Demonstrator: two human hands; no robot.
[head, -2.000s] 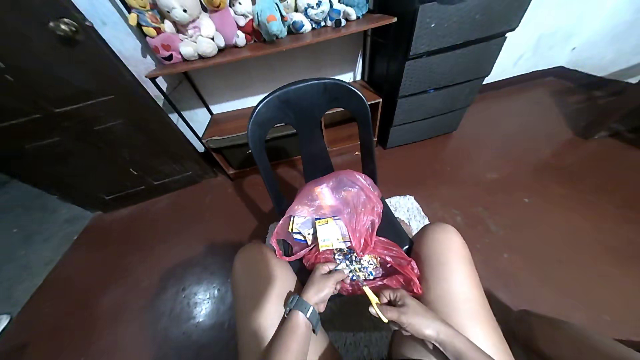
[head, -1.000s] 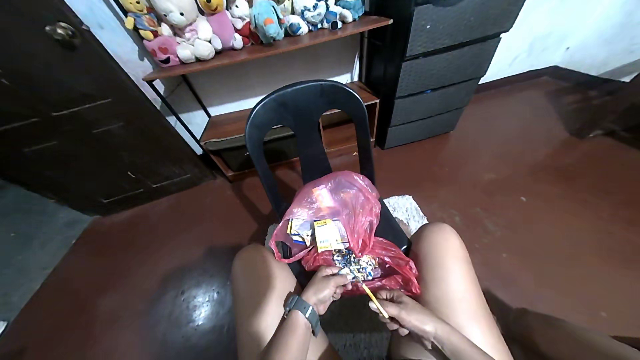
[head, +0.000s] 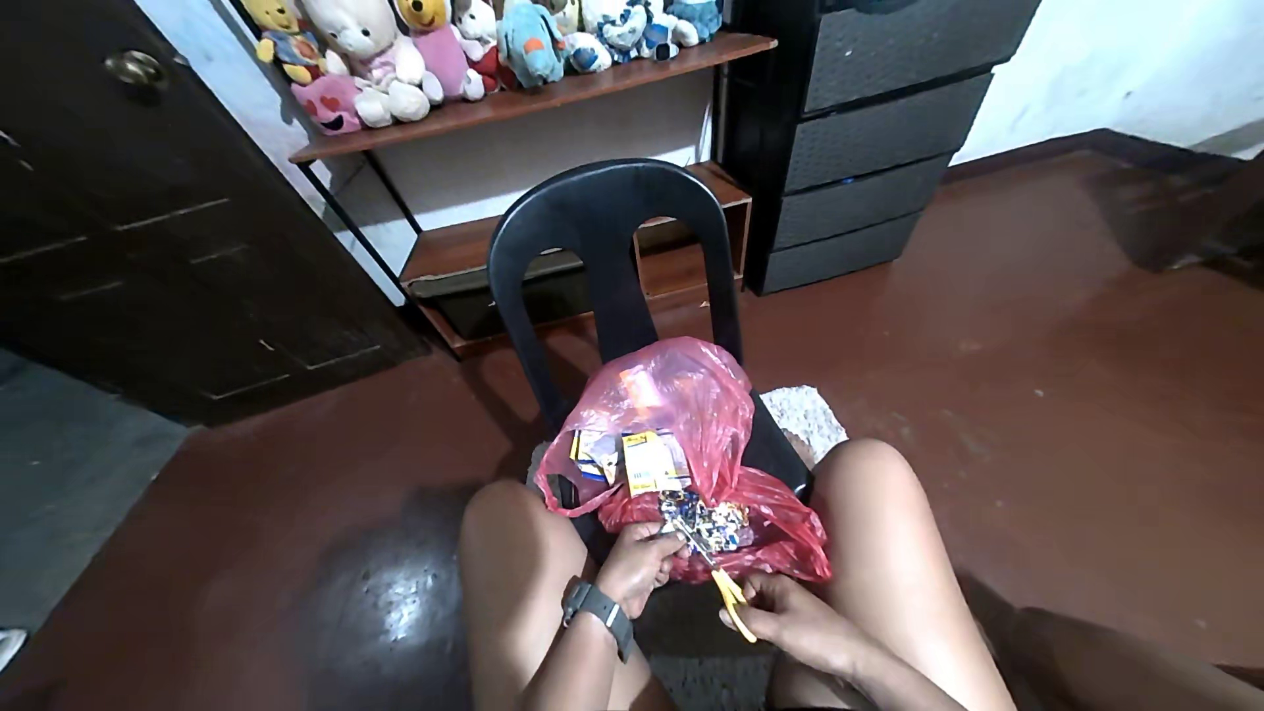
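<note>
My right hand (head: pixel 790 617) is shut on the yellow handles of a pair of scissors (head: pixel 732 598), whose blades point up and left towards my left hand. My left hand (head: pixel 637 565), with a dark watch on its wrist, has its fingers pinched near the blade tips; what lies between them is too small to make out. Just beyond both hands, a heap of small metallic-looking pieces (head: pixel 726 525) lies in an open red plastic bag (head: pixel 785 494). Behind it a pinkish translucent plastic bag (head: pixel 681 395) holds yellow-and-white printed cards (head: pixel 650 464).
Both bags rest on the seat of a black plastic chair (head: pixel 617 286) between my knees. Beyond are a wooden shelf (head: pixel 553 96) with stuffed toys (head: pixel 385 49), a black drawer unit (head: pixel 869 148) and a dark door (head: pixel 148 227). Reddish floor (head: pixel 1037 365) surrounds the chair.
The scissors in my right hand have changed angle, and their handles now show spread more than one second ago. My left hand and the bags have stayed nearly in place.
</note>
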